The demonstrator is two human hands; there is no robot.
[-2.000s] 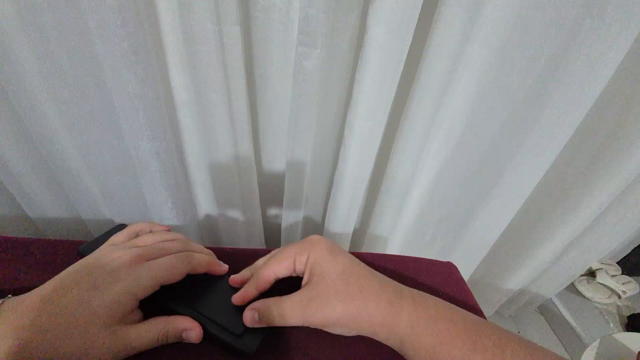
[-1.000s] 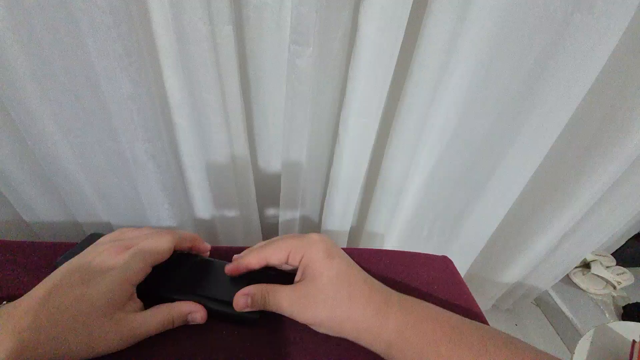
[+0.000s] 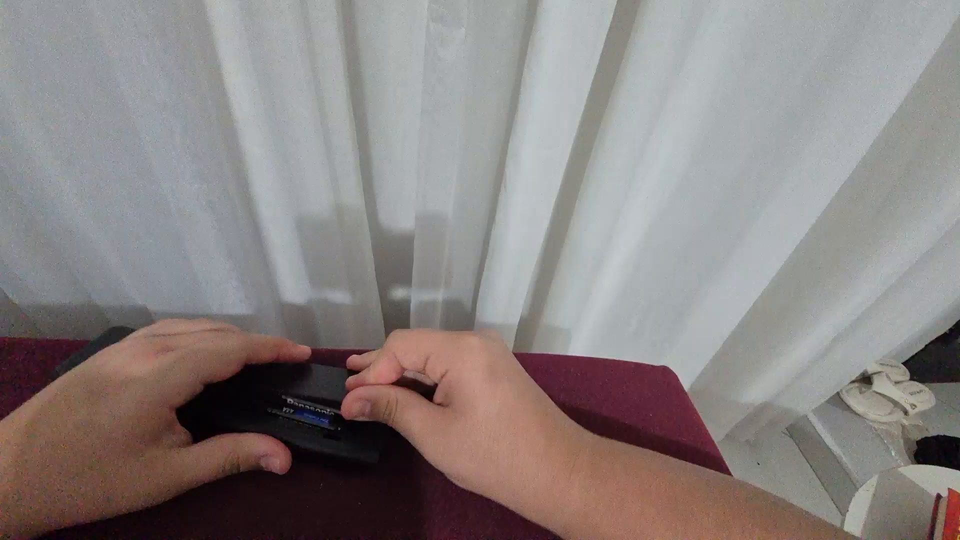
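Observation:
A black plastic device (image 3: 330, 379), which looks like a remote control, lies on a maroon cloth-covered surface (image 3: 630, 394). Its battery compartment is uncovered and shows Panasonic AAA batteries (image 3: 309, 414). My left hand (image 3: 165, 405) is wrapped over the device's left part, fingers on the far side and thumb on the near side. At the compartment's right end is my right hand (image 3: 442, 397), thumb and fingertips drawn together beside the batteries. Whether they pinch the compartment's cover or anything else is hidden.
White curtains (image 3: 465, 150) hang right behind the maroon surface. On the right, lower down, white sandals (image 3: 885, 394) lie near a pale step (image 3: 847, 450). A round white top (image 3: 892, 502) with a red object (image 3: 951, 517) stands at the lower right corner.
The batteries now show in the device; one second ago a smooth black face was there. My right hand's fingers have drawn closer together.

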